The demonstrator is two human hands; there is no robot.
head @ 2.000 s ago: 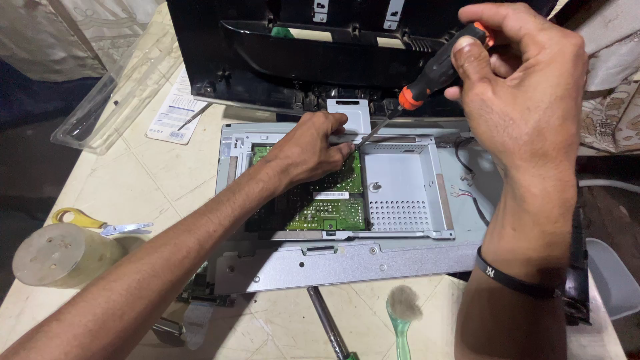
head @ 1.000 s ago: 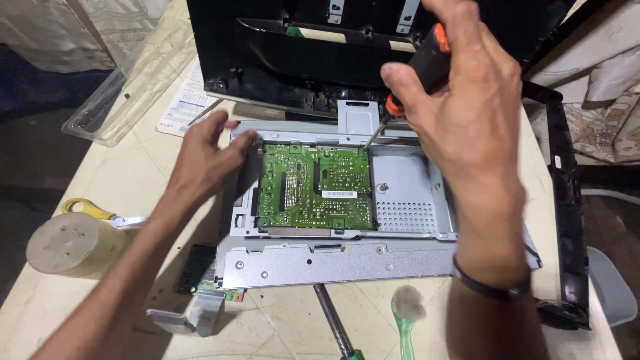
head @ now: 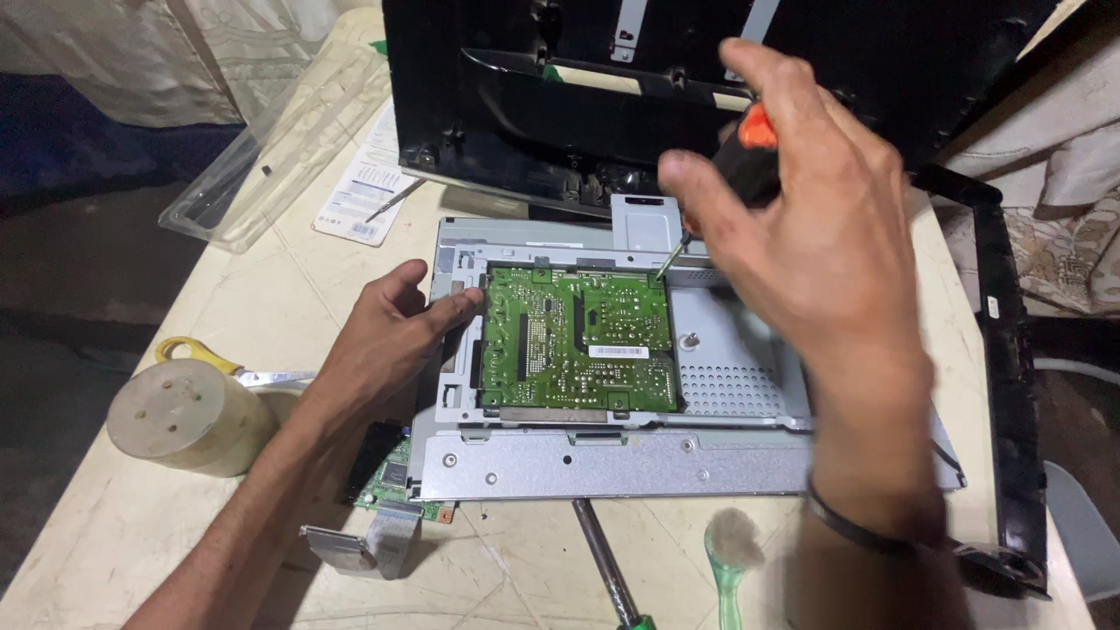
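Note:
A green circuit board [head: 573, 337] lies in the metal chassis [head: 569, 459] of a display panel. My right hand [head: 805, 219] is around a black and orange screwdriver [head: 744, 166], fingers partly spread; the shaft slants down to the board's upper right corner. Whether the tip sits in a screw is too small to tell. My left hand [head: 394, 324] rests at the chassis's left edge, thumb and forefinger near the frame, holding no tool. A bare metal bay with round holes [head: 731, 389] is right of the board, partly behind my right forearm.
A black plastic housing [head: 525, 122] stands behind the chassis. Yellow-handled scissors [head: 197, 353] and a round container [head: 188, 416] are at left, a clear plastic package [head: 289, 149] behind. In front lie a small board [head: 394, 477], a metal shaft [head: 604, 560] and a green-handled brush [head: 728, 586]. A black bezel [head: 1006, 350] is at right.
My left hand has moved from the board's top edge, where it was two seconds ago, to the chassis's left side. The screwdriver tip remains around the board's upper right corner.

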